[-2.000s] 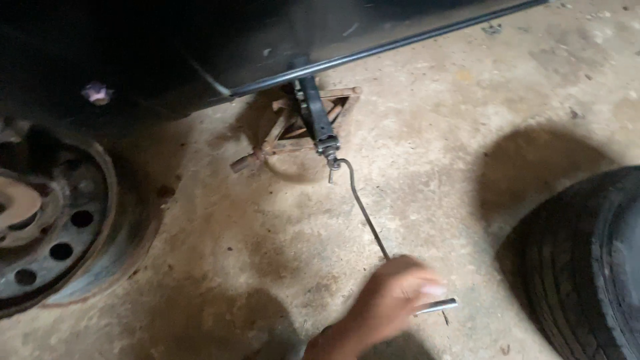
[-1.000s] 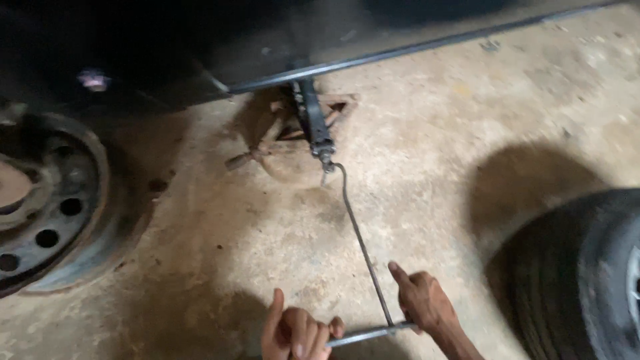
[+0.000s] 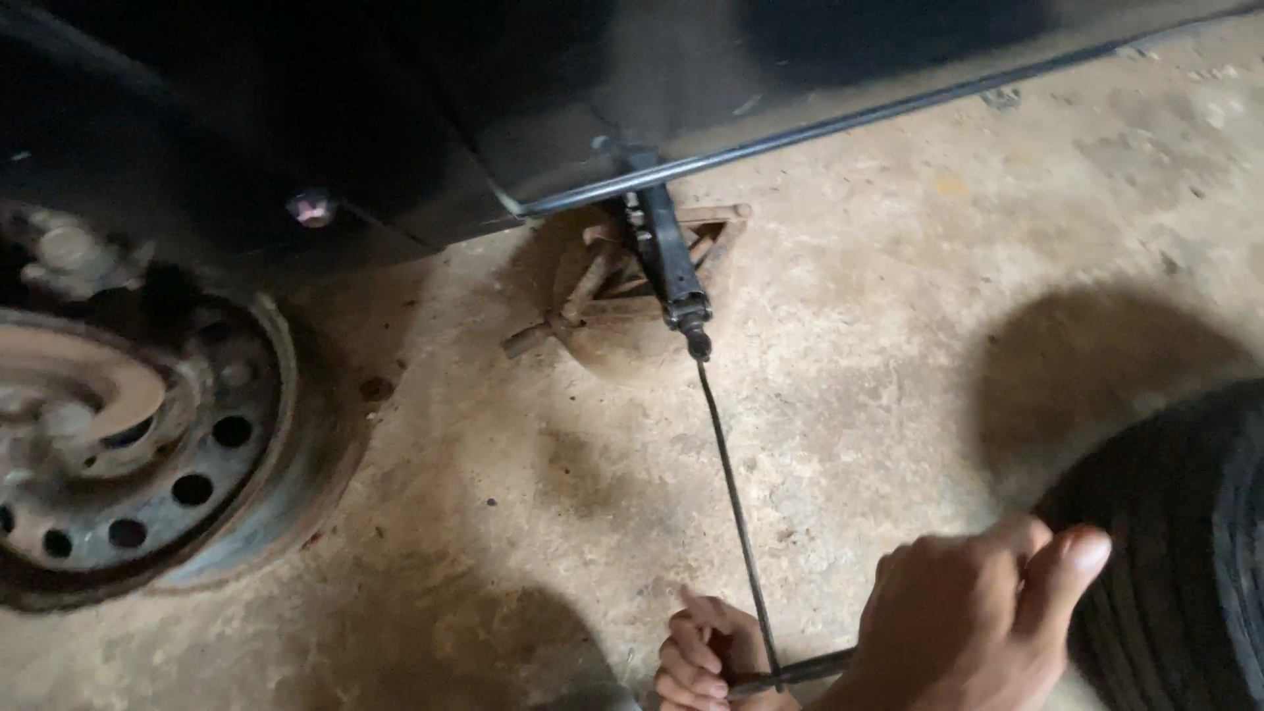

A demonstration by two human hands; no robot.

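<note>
A black scissor jack (image 3: 671,247) stands under the sill of a dark car (image 3: 839,59). From its screw end a thin metal crank rod (image 3: 733,484) runs down toward me. A dark metal bar (image 3: 815,668) crosses the rod's near end. My left hand (image 3: 706,652) is at the bar's left end, fingers curled around it. Over the bar's right end is my right hand (image 3: 963,622), fingers curled and thumb raised; its grip is partly hidden.
A bare steel wheel rim (image 3: 281,474) lies at the left beneath a rusty brake disc (image 3: 89,370). A rusty metal stand (image 3: 602,296) is beside the jack on the concrete floor (image 3: 513,444). At the right is a tire (image 3: 1136,513).
Two seconds ago only one hand showed at the crank; now both are at the bar. Since one second ago, my right hand has come up higher, and the rod has turned.
</note>
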